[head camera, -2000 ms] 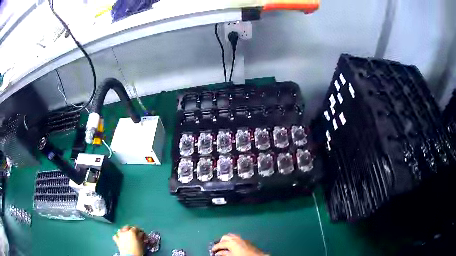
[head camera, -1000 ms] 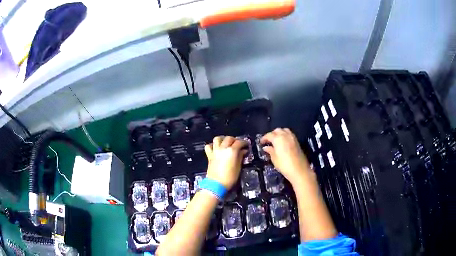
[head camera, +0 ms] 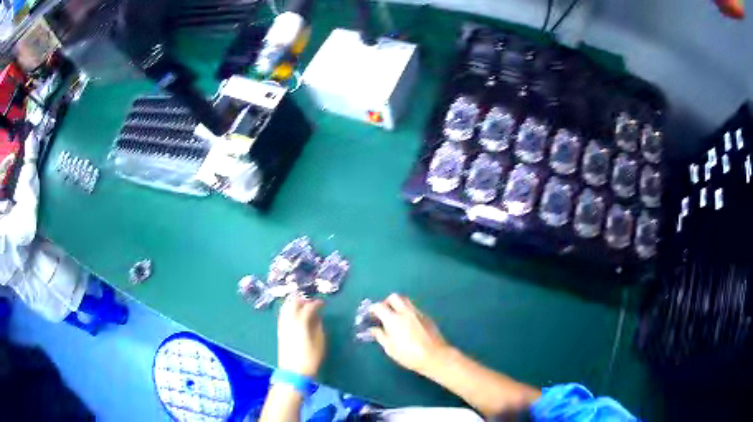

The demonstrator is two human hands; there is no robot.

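Several silver-grey housing sub-assemblies [head camera: 304, 265] lie in a loose cluster on the green mat in front of me. My left hand [head camera: 302, 334], with a blue wrist strap [head camera: 293, 381], is at the near edge of the cluster; its fingertips touch or overlap a unit, and its grip is unclear. My right hand [head camera: 406, 330] has its fingers on another housing sub-assembly [head camera: 364, 320], right of the cluster. The black blister tray [head camera: 487, 216] at upper right holds rows of similar housings, with two in its third row at the right end.
A white control box [head camera: 361, 76] and a screw feeder [head camera: 239, 124] stand at the back. Clear blister trays [head camera: 157, 140] are left of the feeder. Stacked black trays [head camera: 702, 305] stand far right. A single part [head camera: 141, 270] lies at left. A blue stool [head camera: 194, 379] and a person's white sleeve [head camera: 21, 239] are at left.
The view has swung left and down. Both hands have left the black tray, where two housings now sit in the third row, and are at the housings on the mat.
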